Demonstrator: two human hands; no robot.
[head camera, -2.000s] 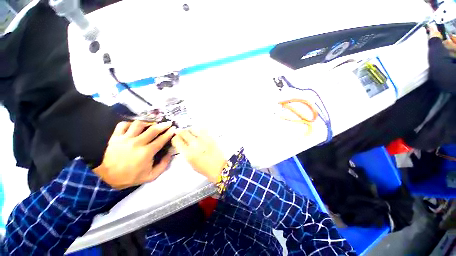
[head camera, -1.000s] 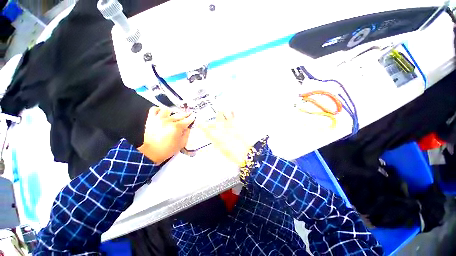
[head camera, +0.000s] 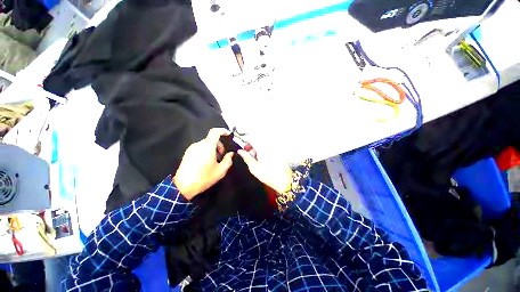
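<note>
A large black garment piece (head camera: 154, 108) runs from the back left of the white table over its front edge to the lap. My left hand (head camera: 202, 166) pinches its edge between thumb and fingers. My right hand (head camera: 265, 168) pinches the same edge just to the right, the fingertips close together. The needle area (head camera: 261, 68) of the sewing machine is beyond the hands, with no cloth visible under it. Scissors with one red and one yellow-orange handle (head camera: 383, 94) lie on the table right of the needle.
A dark blue cord (head camera: 415, 100) loops around the scissors, beside a small dark tool (head camera: 356, 56). Yellow bits (head camera: 470, 56) sit in a grey recess at the right. A blue bin (head camera: 393, 222) with black garments is below the table edge. Another workstation with a grey machine (head camera: 23, 178) is at the left.
Both hands have moved from the needle area towards the table's front edge, bringing the black cloth with them onto the lap. The view has shifted, showing more of the left workstation.
</note>
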